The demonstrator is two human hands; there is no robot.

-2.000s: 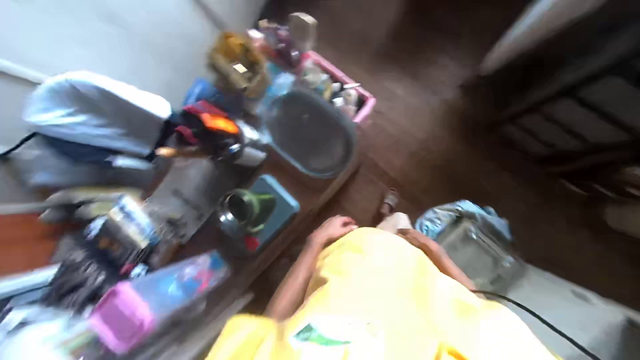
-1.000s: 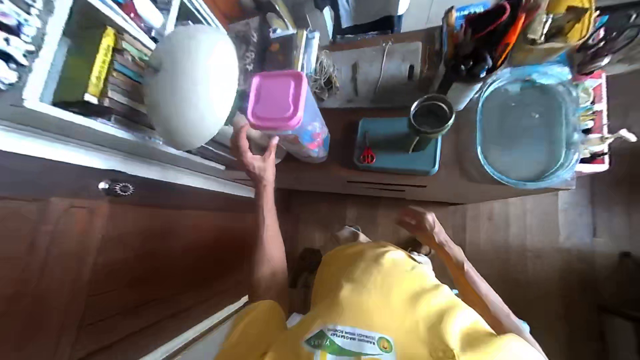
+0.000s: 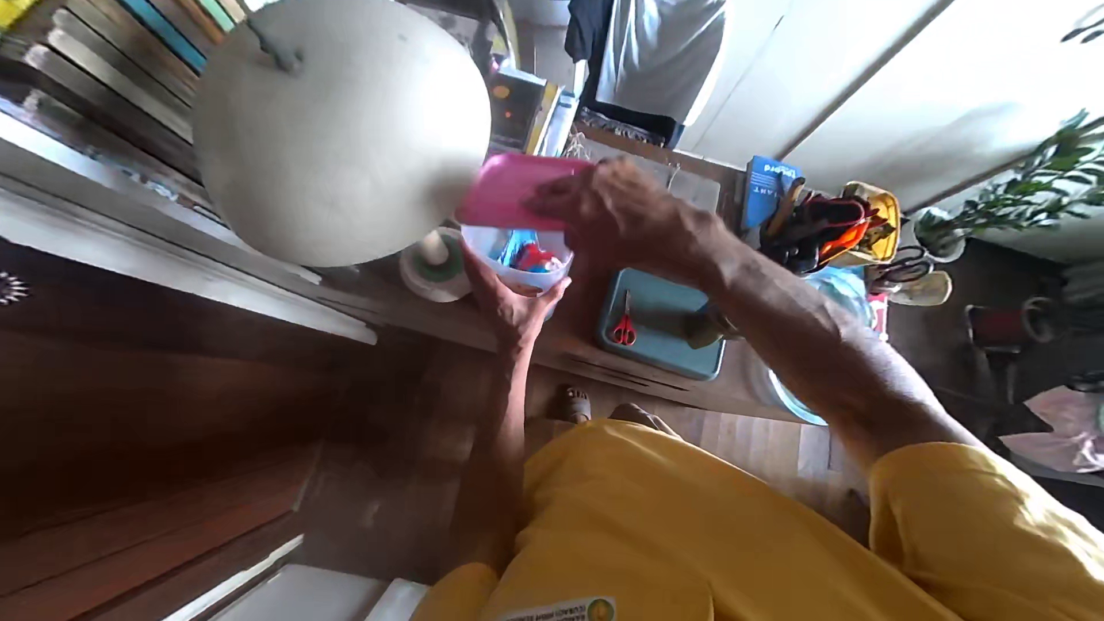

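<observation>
My left hand is wrapped around a translucent plastic container, which has red and blue items inside. Over its mouth, my right hand grips a pink plastic lid, tilted and lifted off the rim at the near side. Whether the lid's far edge still touches the rim cannot be told. To the right of the container lies a blue-green tray or box lid with red-handled scissors on it.
A large white round object stands close left of the container, before a row of books. At the right are a yellow holder with tools, a blue box, a clear basin and a potted plant.
The pink lid sat on the container a second ago; it is now raised in my right hand, which came up from beside my body. My left hand has stayed at the container.
</observation>
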